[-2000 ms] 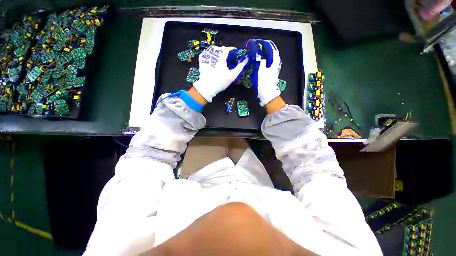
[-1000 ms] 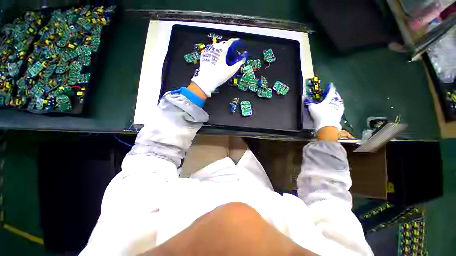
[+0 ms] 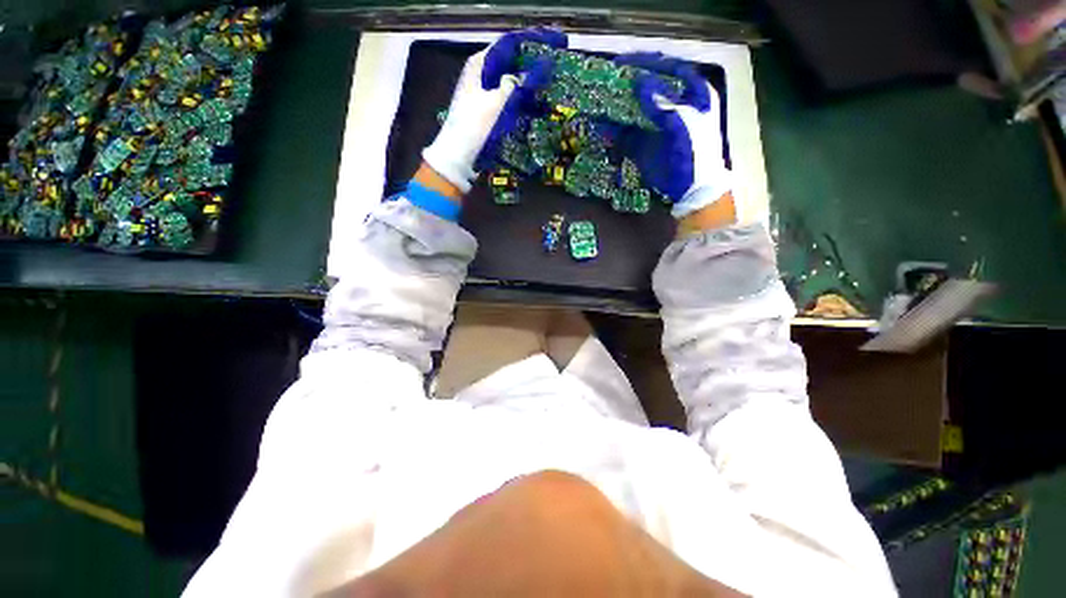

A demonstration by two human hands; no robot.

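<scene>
My left hand (image 3: 485, 99) and my right hand (image 3: 684, 129), in white gloves with blue palms and fingers, hold a green board strip (image 3: 590, 85) between them, one at each end, raised over the back of the black working tray (image 3: 468, 251). The strip's green side faces me. Below it lies a loose pile of single boards (image 3: 573, 158). One single board (image 3: 583, 241) lies apart nearer the front, beside a small blue part (image 3: 553, 234). A blue band is on my left wrist.
Full trays of boards (image 3: 175, 129) stand at the left. A white sheet (image 3: 365, 152) lies under the working tray. A grey bracket (image 3: 929, 313) and scrap bits (image 3: 832, 306) are at the right bench edge, above a cardboard box (image 3: 877, 391). A panel stack (image 3: 991, 558) is low right.
My right hand has moved from the strip right of the tray back over the tray. That strip is gone from there, and both hands now hold a strip. More boards lie in the pile.
</scene>
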